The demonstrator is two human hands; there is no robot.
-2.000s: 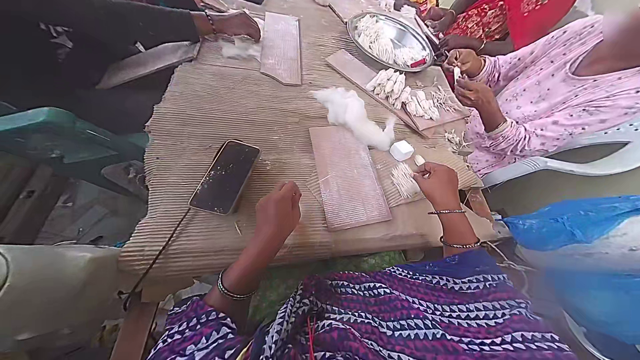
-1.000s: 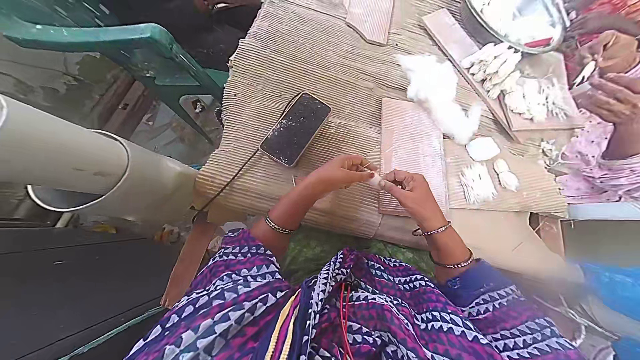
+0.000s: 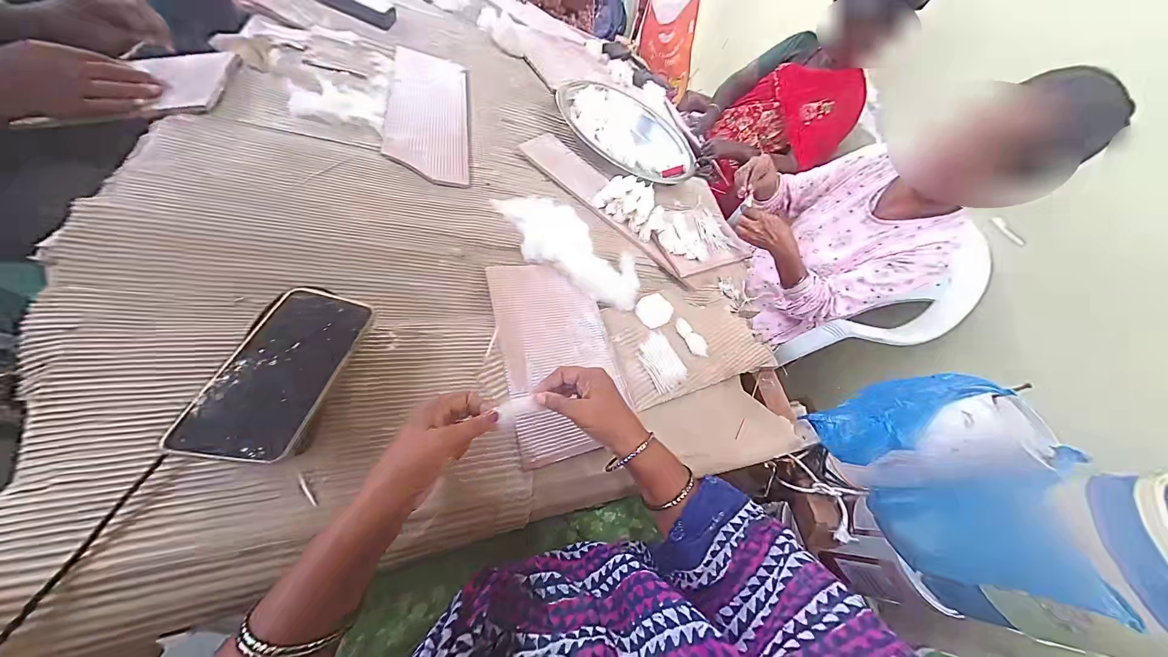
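Both hands pinch a small, thin tuft of white cotton (image 3: 518, 408) stretched between their fingertips. My left hand (image 3: 449, 429) has its left end, above the corrugated cardboard. My right hand (image 3: 584, 401) grips the other end over the lower part of a ribbed, pinkish board (image 3: 552, 347). Beyond that board lies a loose heap of cotton fluff (image 3: 570, 251), partly over its top edge. To the right of the board are a round white piece (image 3: 653, 310), two small white lumps (image 3: 692, 338) and a bundle of thin white cotton wicks (image 3: 662, 362).
A smartphone (image 3: 274, 374) with a cable lies at left on the corrugated cardboard (image 3: 228, 219). Farther off are another ribbed board (image 3: 426, 119), a metal tray of white pieces (image 3: 630, 132) and a board with cotton pieces (image 3: 593, 201). Co-workers sit around; blue plastic bags (image 3: 967, 493) stand at right.
Two seconds ago my hands were apart, the right beside the white pieces; they came together over the board and now hold cotton between them. The view has shifted considerably.
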